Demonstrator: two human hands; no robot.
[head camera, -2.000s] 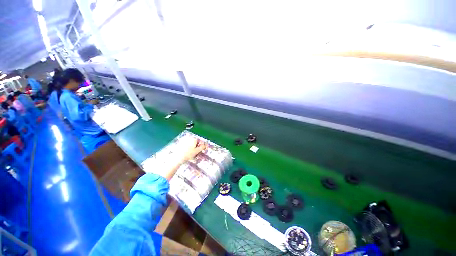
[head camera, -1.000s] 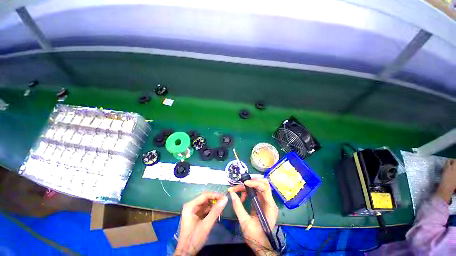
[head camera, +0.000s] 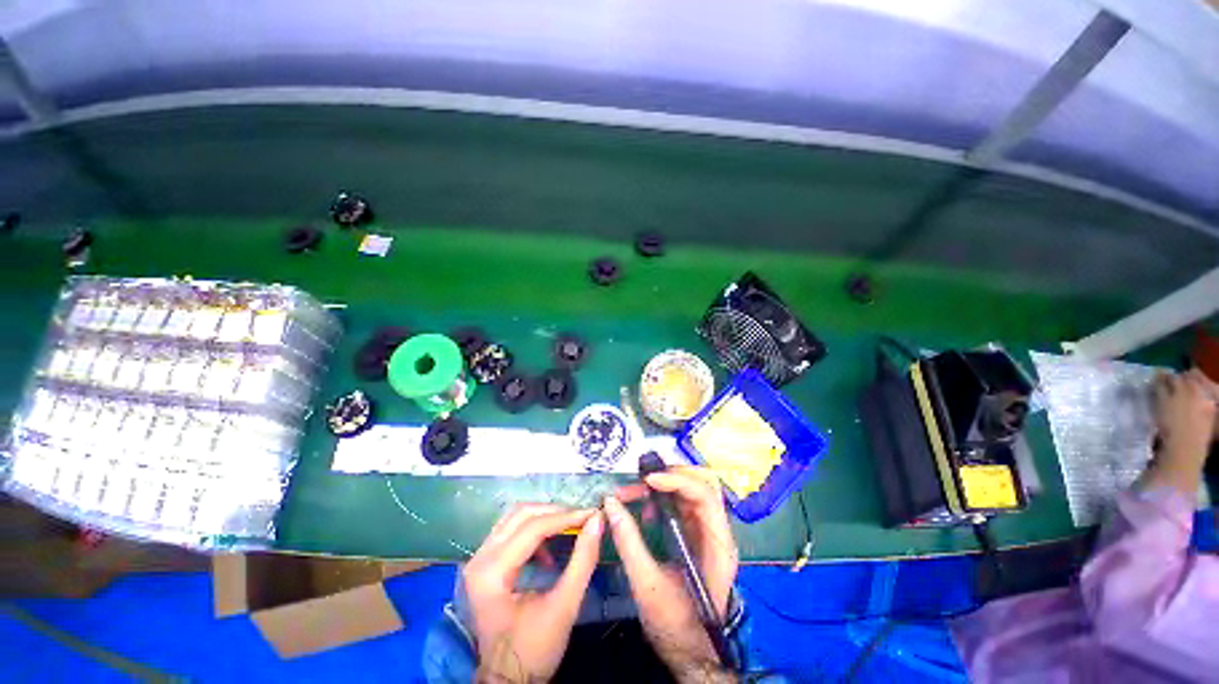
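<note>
My left hand (head camera: 532, 577) is at the bench's front edge, thumb and fingers pinching a small part, of which a bit of yellow shows. My right hand (head camera: 675, 561) is beside it, fingertips meeting the left ones. It also holds the black soldering iron (head camera: 685, 555) between its fingers, slanting down to the right. The small part is mostly hidden by the fingertips. A round white disc with dark spots (head camera: 602, 437) lies on the white strip (head camera: 515, 452) just beyond my hands. The green solder spool (head camera: 425, 366) stands left of it.
Stacked blister trays (head camera: 161, 401) lie far left, an open cardboard box (head camera: 328, 615) below. Right of the disc are a round tin (head camera: 676, 388), a blue tray (head camera: 798, 430) with yellow sponge, a fan (head camera: 759, 329) and a soldering station (head camera: 949, 434). Another person's pink sleeve (head camera: 1136, 561) is far right.
Two seconds ago an arm reached over the blister trays. One second ago my hands were slightly apart; now their fingertips meet. The view has shifted slightly right, with the iron still in my right hand.
</note>
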